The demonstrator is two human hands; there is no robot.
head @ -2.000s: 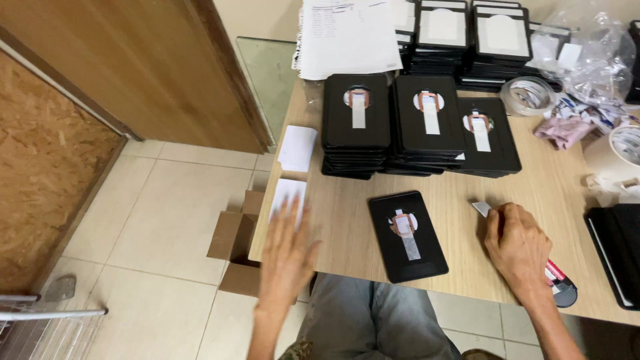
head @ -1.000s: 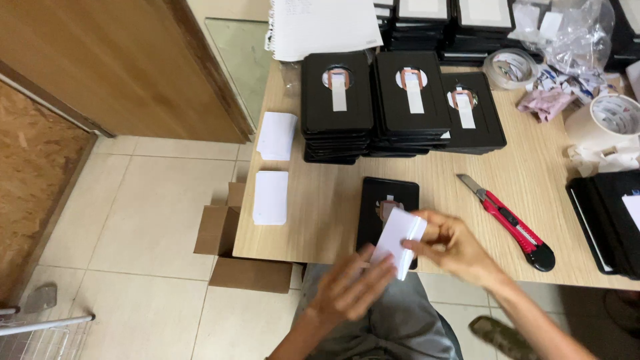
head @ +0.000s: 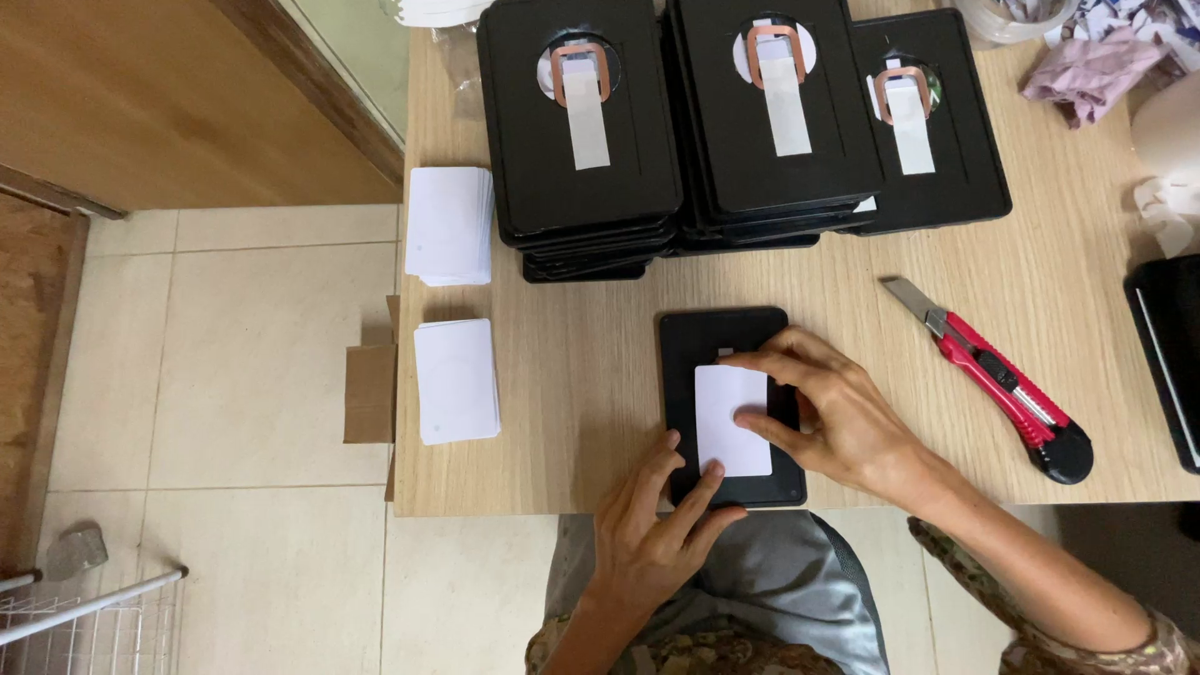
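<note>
A blank white card (head: 727, 427) lies over the middle of a black plastic panel (head: 682, 337) at the table's front edge. My right hand (head: 825, 403) grips the card, thumb on its face and fingers at its top right edge. My left hand (head: 656, 516) is below and left, one fingertip on the card's lower edge and others at the panel's edge. The card and fingers hide most of the panel's centre. To the left lie two stacks of white cards, one upper (head: 448, 225) and one lower (head: 457, 381).
Behind stand stacks of black panels (head: 647, 192), (head: 797, 178) with copper coils and pale strips; another panel pile (head: 975, 178) is right of them. A red utility knife (head: 1008, 384), blade out, lies to the right. Crumpled paper (head: 1092, 75) sits at upper right.
Two seconds ago my left hand was at the lower card stack and my right by the knife. Both hands came together on a white card, now lowered onto the panel. The view has moved closer.
</note>
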